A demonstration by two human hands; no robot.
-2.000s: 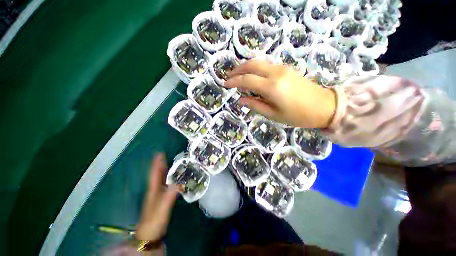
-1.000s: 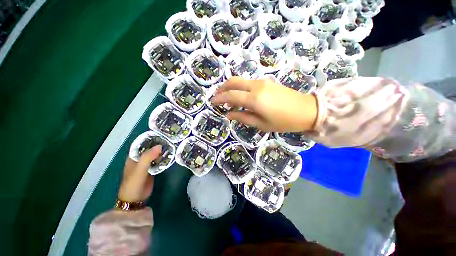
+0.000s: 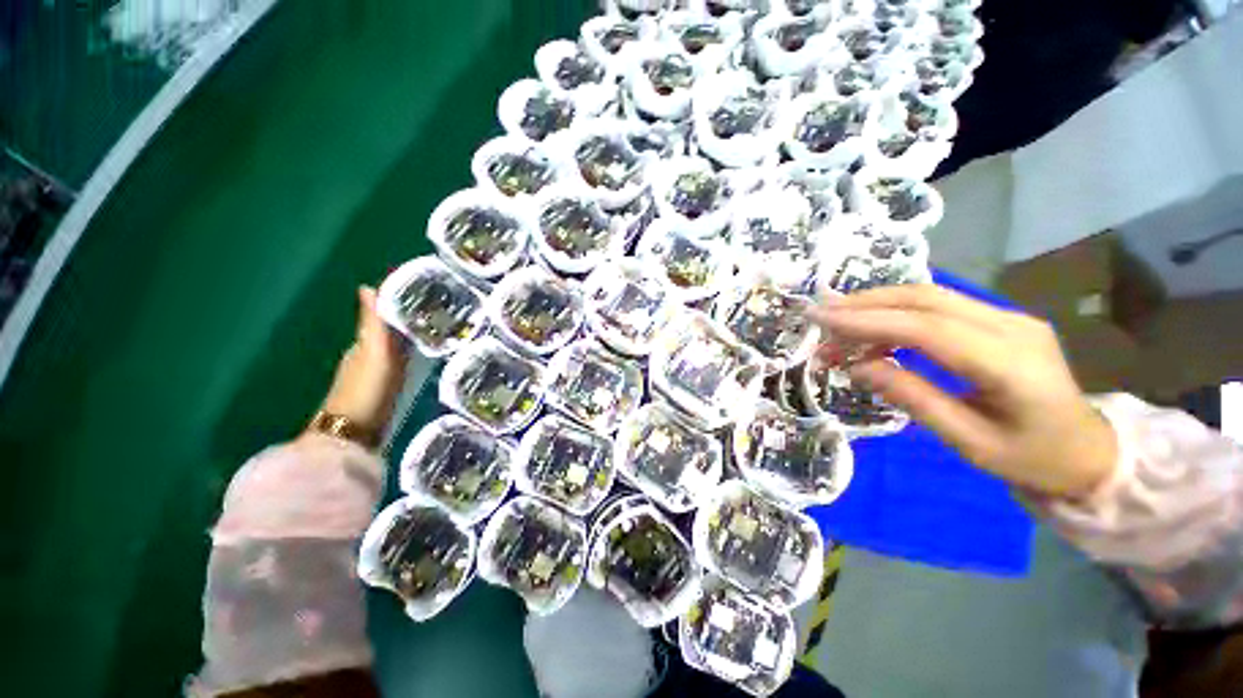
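Note:
Many white rounded housings with circuit boards (image 3: pixel 492 383) stand packed in stacks across the middle of the bench. My left hand (image 3: pixel 368 371) is at the left side of the stacks, beside a housing (image 3: pixel 432 306) at their edge; its fingers are partly hidden, so I cannot tell if it grips. My right hand (image 3: pixel 954 375) is at the right side of the stacks, fingers spread, its fingertips over the housings there. I cannot tell whether they touch one.
A white round bundle (image 3: pixel 589 652) sits by the near housings. A blue tote (image 3: pixel 927 511) stands below my right hand. The pale rail (image 3: pixel 96 187) curves along the far left of the green belt (image 3: pixel 232 286). A brown box (image 3: pixel 1091 293) is at the right.
The view has shifted over the stacks. My left hand has left the nearest left housing and moved farther up the left side. My right hand has moved from over the middle to the right edge.

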